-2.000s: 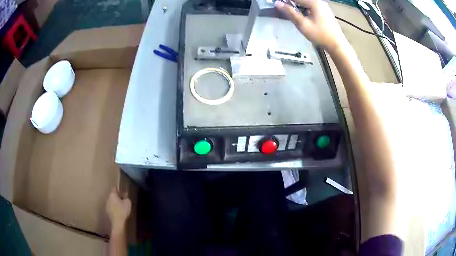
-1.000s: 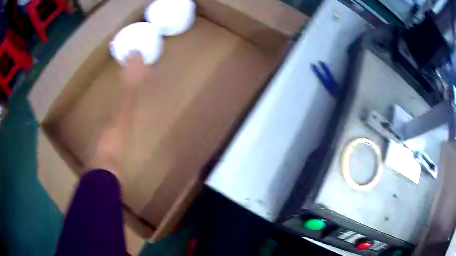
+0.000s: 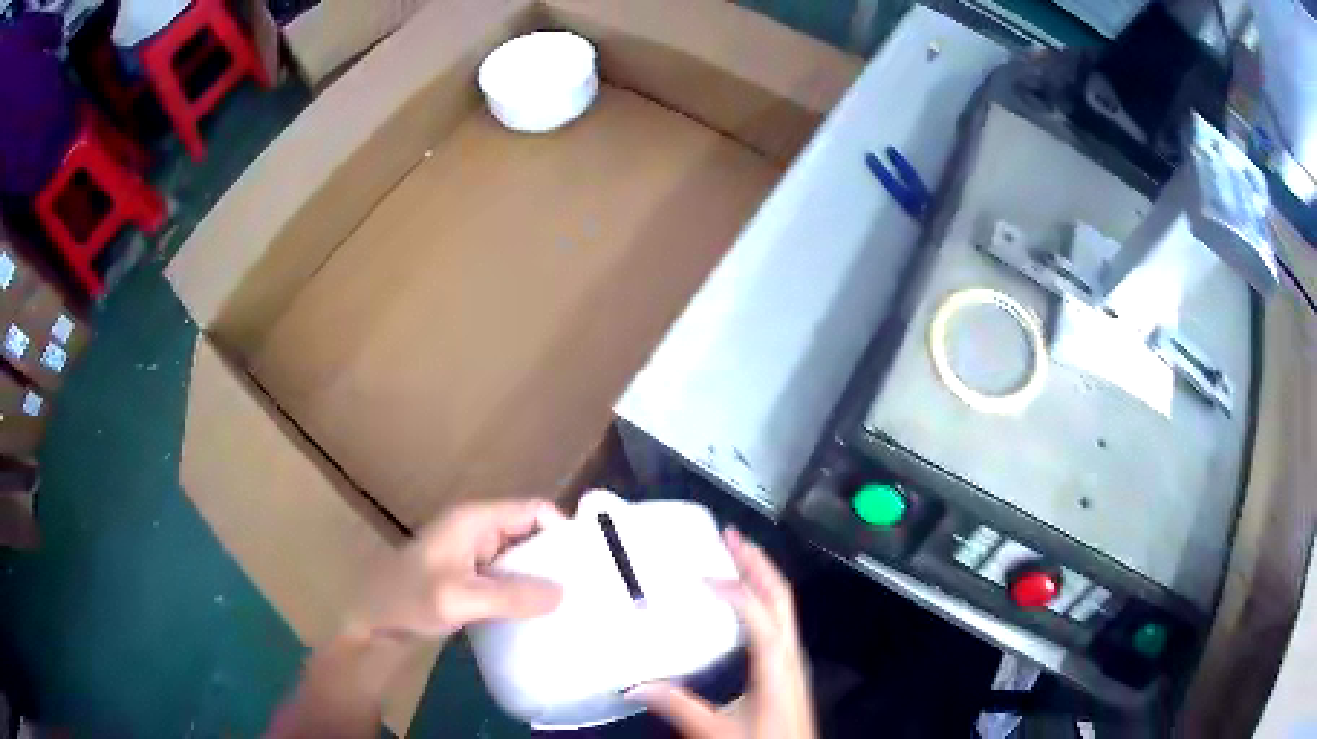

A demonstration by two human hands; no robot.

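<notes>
A glossy white housing (image 3: 650, 635) with a short dark slot is held between both hands at the lower middle, in front of the bench edge. My left hand (image 3: 484, 570) grips its left side. My right hand (image 3: 751, 657) grips its right side, with fingers on the top and the thumb low at the front. Another white housing (image 3: 539, 81) stands in the far corner of the open left carton (image 3: 311, 491). The underside of the held housing is hidden.
The bench press (image 3: 961, 498) stands at right, with an upright fixture (image 3: 1163, 238), green start buttons (image 3: 878, 504) and a red stop button (image 3: 1034, 588). A thin ring (image 3: 988, 351) lies on its plate. Blue-handled pliers (image 3: 898, 182) lie beside it. Red stools (image 3: 94, 195) and a person's purple sleeve (image 3: 44, 72) are at upper left.
One of the two housings has left the carton and is now in both hands. My right hand has come into view. The view has shifted slightly.
</notes>
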